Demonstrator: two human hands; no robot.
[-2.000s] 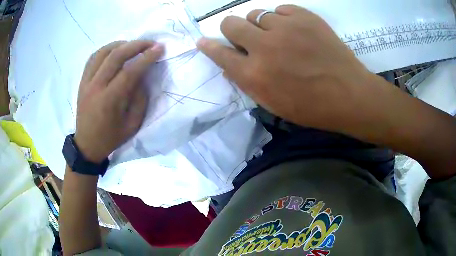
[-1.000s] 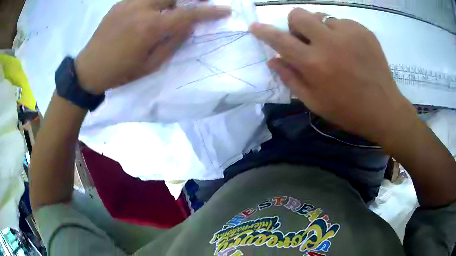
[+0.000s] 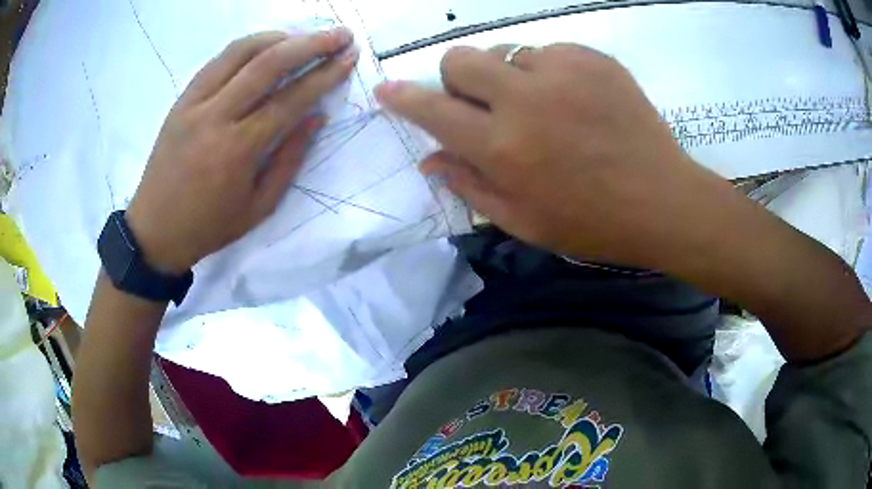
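A bright white marked piece lies on the table edge, with crossing pen lines and a narrow doubled strip along its right edge. Part of it hangs down toward the lap. My left hand, with a dark watch on the wrist, rests on the piece, its fingers slightly spread near the strip. My right hand, with a ring, has its index fingertip on the strip at the right edge and its thumb lower down on the same edge. Whether the right fingers pinch the cloth cannot be told.
A printed table ruler runs along the front edge at right. A blue-capped pen and a slim dark tool lie at the upper right. Cream cloth is at far left. A dark red surface shows below the hanging cloth.
Since one second ago, the view has shifted, and the pen has come into view. My left hand has turned, with its fingers now pointing up and right. The right fingertip stays at the strip.
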